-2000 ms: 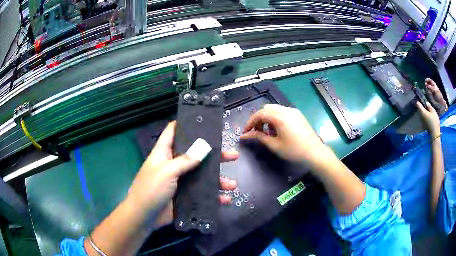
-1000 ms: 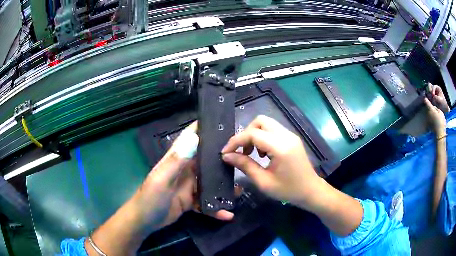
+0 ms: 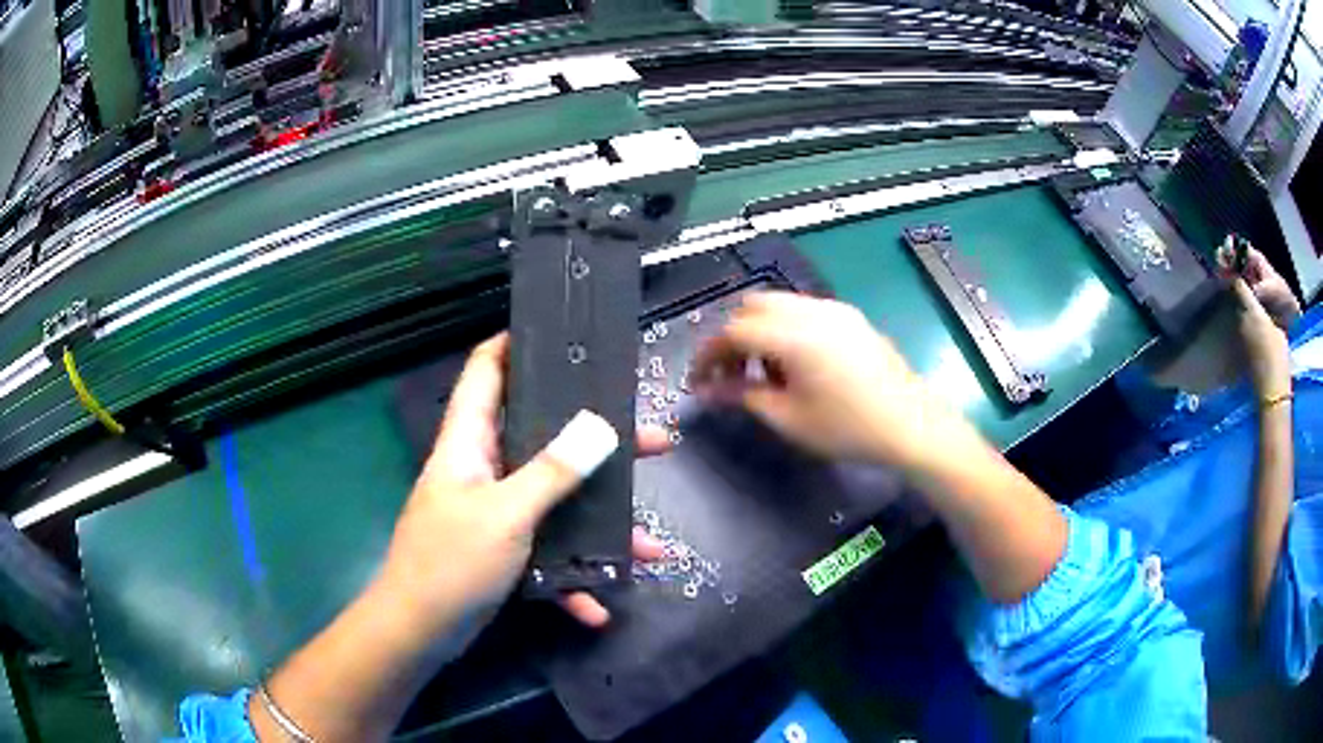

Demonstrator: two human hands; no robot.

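My left hand (image 3: 472,501) holds a long dark carrier fixture (image 3: 575,407) upright over the parts tray, its thumb with a white cover lying across the face. Two small bright ring-like parts (image 3: 578,353) show in the fixture's upper half, and screws show at both ends. My right hand (image 3: 813,370) is over the black parts tray (image 3: 755,544), fingertips bunched close to the loose nuts (image 3: 665,380). It is blurred, and I cannot tell whether it pinches a nut. More small nuts lie lower on the tray, partly behind my left fingers.
A green label (image 3: 843,562) is on the tray edge. The conveyor end block (image 3: 660,171) stands just behind the fixture. Another fixture (image 3: 975,315) lies on the green bench (image 3: 1066,298). At the far right, another person's hands (image 3: 1265,312) are beside a second black tray (image 3: 1146,261).
My right hand has moved from the fixture's face back over the tray's loose nuts. My left hand has shifted the fixture left, and its thumb now lies across the face.
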